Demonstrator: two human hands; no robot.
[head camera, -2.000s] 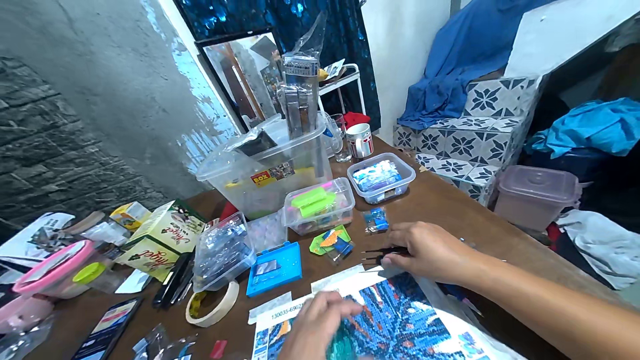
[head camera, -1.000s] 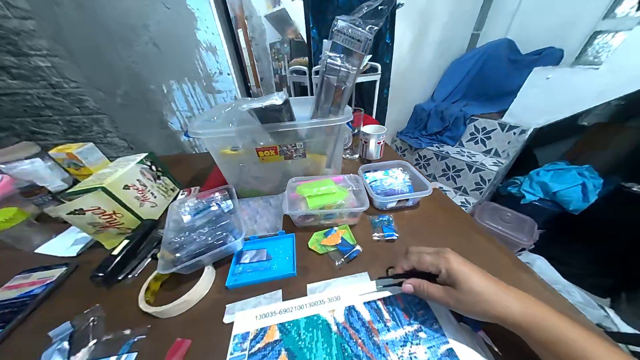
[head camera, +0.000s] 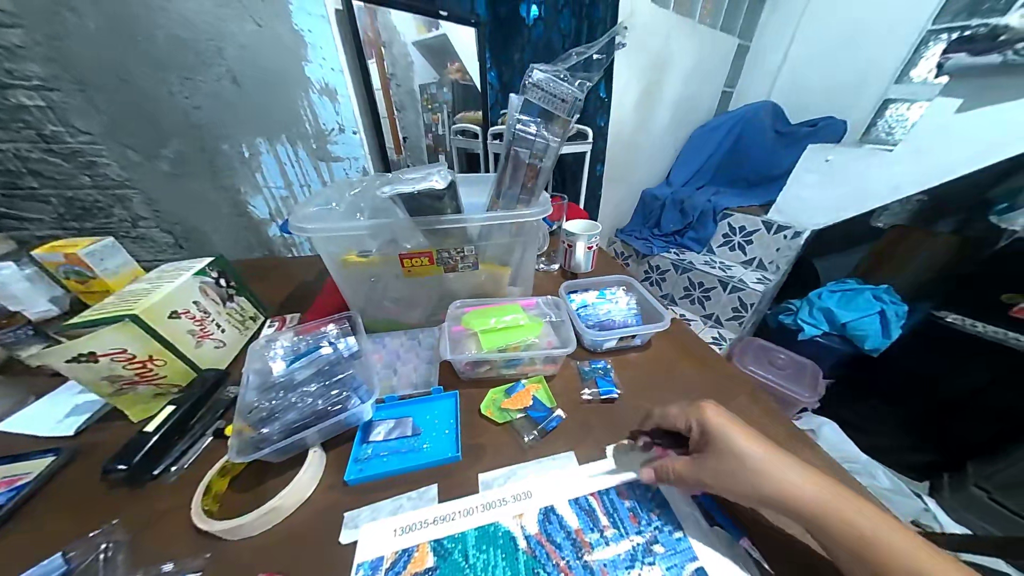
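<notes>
My right hand (head camera: 688, 448) holds a small dark-handled metal tool (head camera: 640, 450) at the top right edge of a diamond painting canvas (head camera: 544, 536); blur hides the tool's exact kind. My left hand is out of view. The canvas has a white margin with printed digits, and white paper strips (head camera: 528, 470) lie along its top edge. A green tray (head camera: 498, 402) with orange and blue pieces sits beyond it. Nearby are a small packet of blue beads (head camera: 598, 380) and a blue plastic tray (head camera: 448, 438) holding a clear packet.
A tape roll (head camera: 256, 524), a tub of packets (head camera: 308, 388) and a black case (head camera: 164, 428) lie left. Behind stand two plastic containers (head camera: 508, 364) (head camera: 624, 340), a large clear storage box (head camera: 424, 280) and a mug (head camera: 580, 246). A phone (head camera: 28, 480) is at the left edge.
My left hand, on the canvas two seconds ago, has left the view. My right hand stays by the canvas's top edge with the tool. The view has shifted.
</notes>
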